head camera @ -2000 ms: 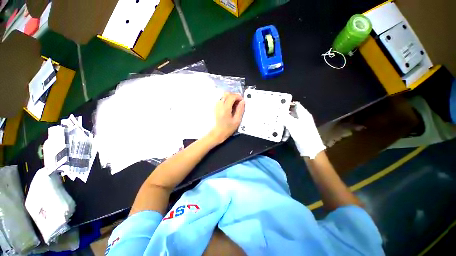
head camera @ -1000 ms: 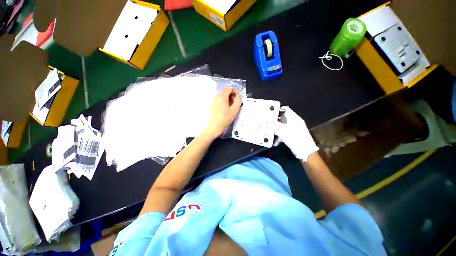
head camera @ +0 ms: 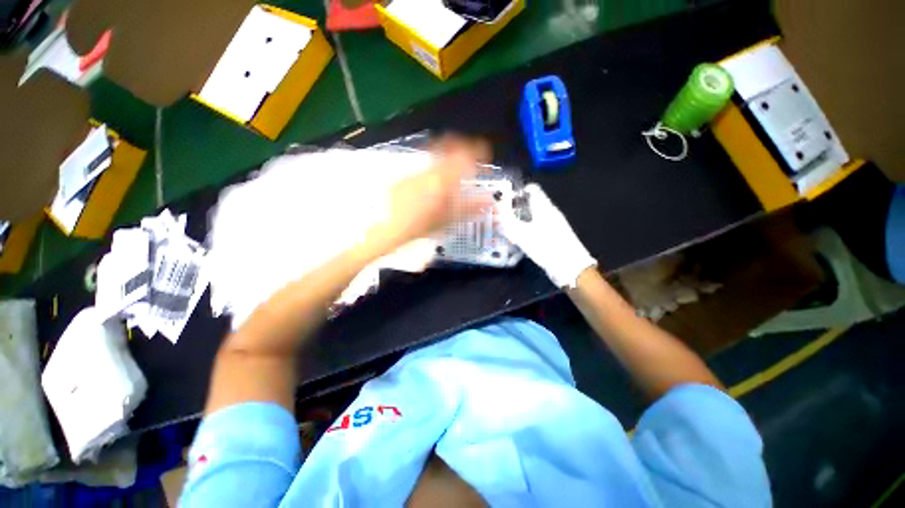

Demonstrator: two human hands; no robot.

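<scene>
A flat, pale electronic device (head camera: 474, 230) with dark round feet lies at the right end of the clear bag pile (head camera: 308, 223), which glares white. Its left part looks covered by the pile or a bag; the exact overlap is unclear. My right hand (head camera: 546, 233), in a white glove, holds the device's right edge. My bare left hand (head camera: 437, 189) is motion-blurred over the device's upper left and the pile; its fingers and any grip cannot be made out. The blue tape dispenser (head camera: 548, 124) with a pale roll stands behind the device.
Printed leaflets (head camera: 164, 278) and a white packet stack (head camera: 92, 382) lie left on the black bench (head camera: 635, 218). A green roll (head camera: 700, 97) with a white cord stands beside the right yellow box (head camera: 749, 139), which holds a similar device. More yellow boxes (head camera: 316, 74) stand behind.
The device and my gloved right hand have moved left towards the bag pile. My left hand has risen slightly and is now blurred, with its elbow further out to the left.
</scene>
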